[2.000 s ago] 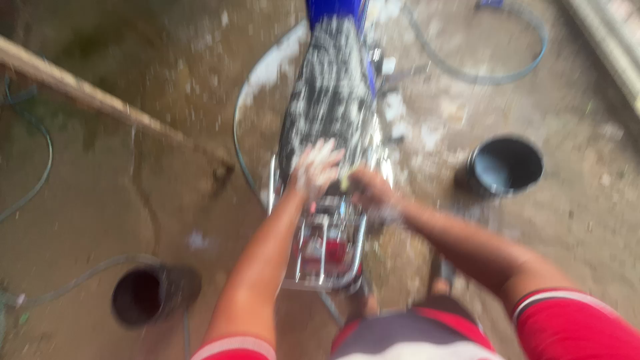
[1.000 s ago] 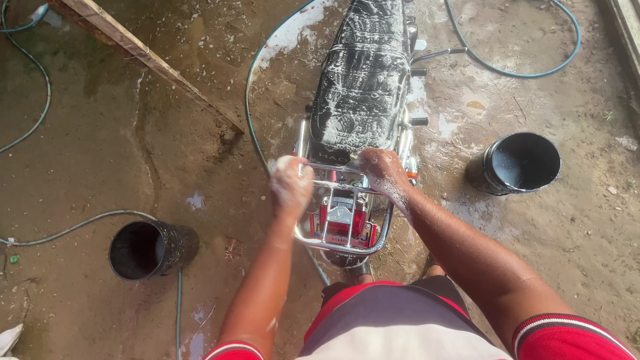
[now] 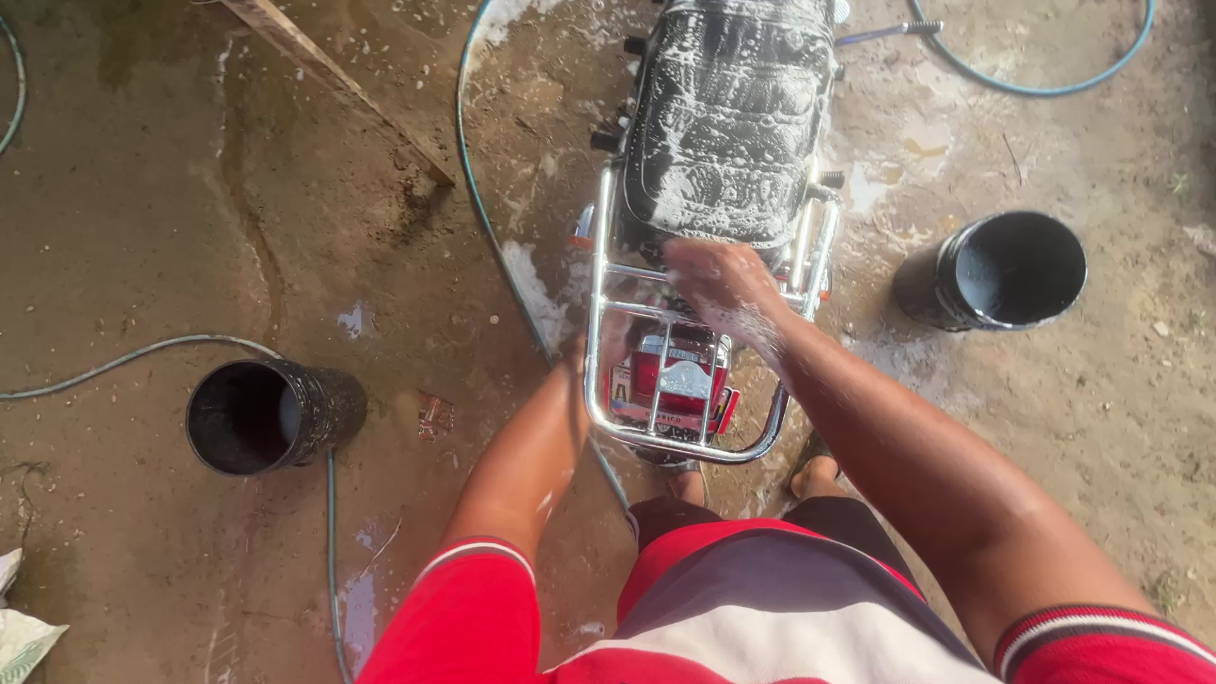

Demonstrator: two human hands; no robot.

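Note:
A motorcycle stands lengthwise before me, its black seat [image 3: 727, 123] streaked with soap foam. Behind the seat is a chrome rear rack [image 3: 686, 445], above a red tail light [image 3: 676, 380] and a plate that bears writing. My right hand [image 3: 722, 280], wet with foam, is over the front bars of the rack, close to the seat's rear edge; its fingers are blurred and whatever they hold is hidden. My left hand [image 3: 608, 334] is low at the left side of the rack, mostly behind the chrome tube, so its fingers cannot be made out.
One black bucket [image 3: 1021, 271] stands right of the motorcycle, another [image 3: 275, 418] to the left. A green-blue hose [image 3: 484, 204] runs along the motorcycle's left side, and more hose [image 3: 1054, 92] curves at upper right. A wooden post [image 3: 332, 76] slants in at upper left. The ground is wet.
My left hand has moved from the top of the rack's left side down behind its tube. My right hand stays near the seat's rear edge.

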